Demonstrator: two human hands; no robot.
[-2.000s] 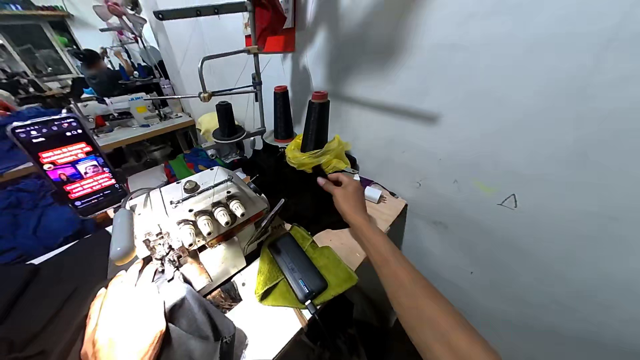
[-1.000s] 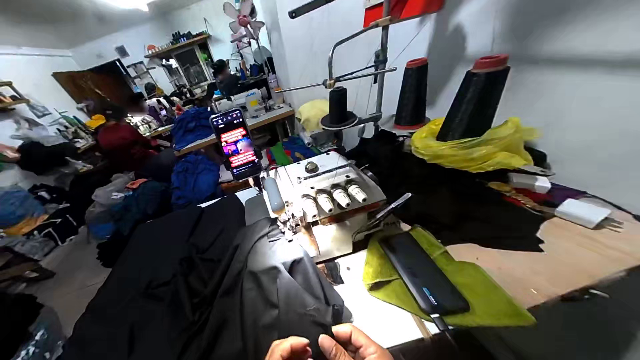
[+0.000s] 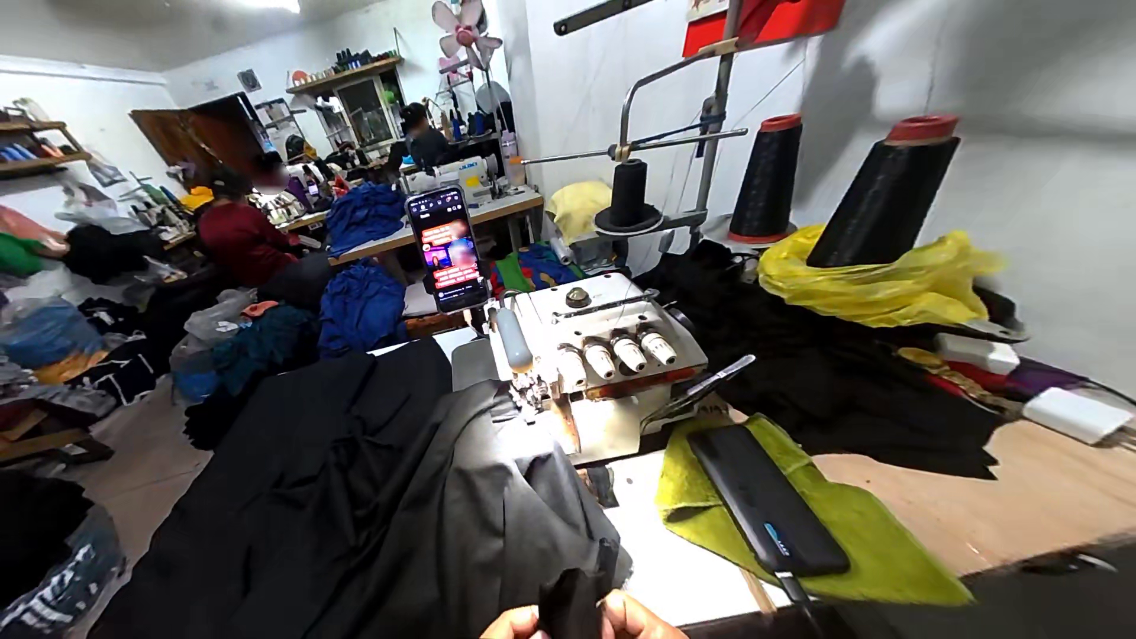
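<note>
At the bottom edge, my left hand and my right hand pinch a small piece of black fabric between them; only the fingertips show. Just beyond lies a large black cloth, spread over the table's left side and reaching the presser foot of a white overlock sewing machine. The machine's lamp lights the needle area. Tweezers rest at its right side. A black power bank with a cable plugged in lies on a green cloth, right of my hands.
A smartphone stands behind the machine. Thread cones rise at the right, one wrapped in a yellow plastic bag. Black fabric and a white charger lie on the table. Two people sit farther back, near blue cloth heaps.
My right hand was at the yellow bag by the cones and my left on the cloth by the needle; both are now together at the bottom, holding the black piece. The view has swung left.
</note>
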